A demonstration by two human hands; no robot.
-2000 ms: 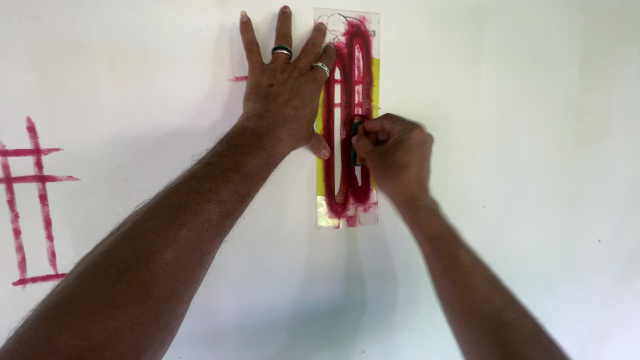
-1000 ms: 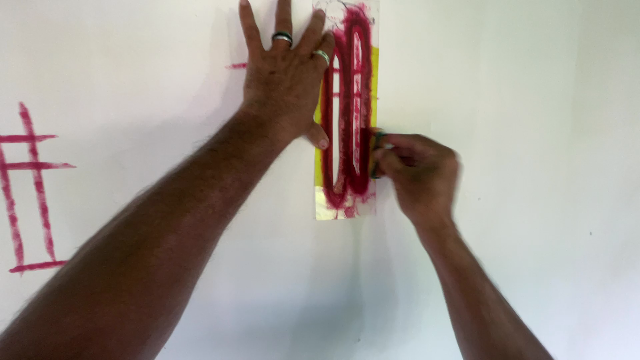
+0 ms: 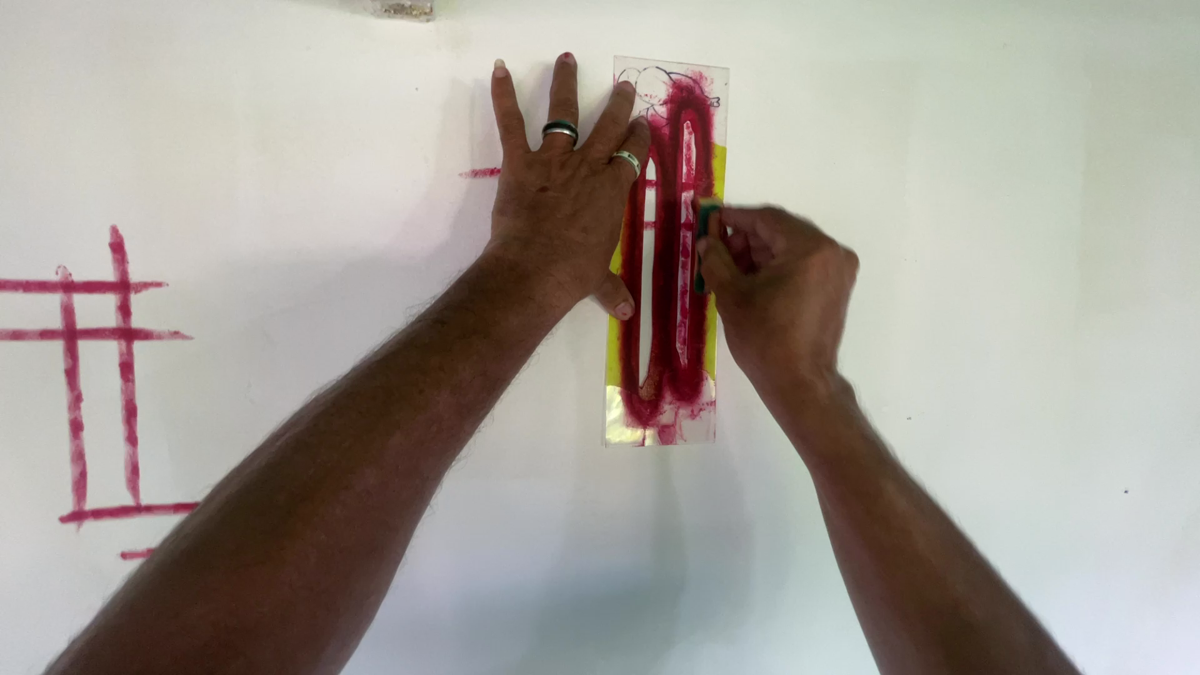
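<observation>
A clear plastic stencil (image 3: 625, 422) with two long slots lies upright against a white surface, smeared with dark red paint and edged with yellow strips. My left hand (image 3: 567, 202), with two rings on it, rests flat with spread fingers over the stencil's upper left edge, its thumb lower down on the same edge. The fingers of my right hand (image 3: 778, 272) pinch a small dark green sponge or pad (image 3: 706, 246) at the right slot, about mid-length. Red paint shows inside the right slot; the left slot shows mostly white with short red cross marks.
Crossing red painted stripes (image 3: 127, 403) mark the white surface (image 3: 984, 281) at the left. A short red line (image 3: 481, 172) ends beside my left hand. At the top edge, a small clear container (image 3: 405, 10) with speckled contents is partly in view.
From beyond the stencil's right edge a second ago, my right hand has moved back to the right slot with the pad. My left hand stays pressed on the stencil.
</observation>
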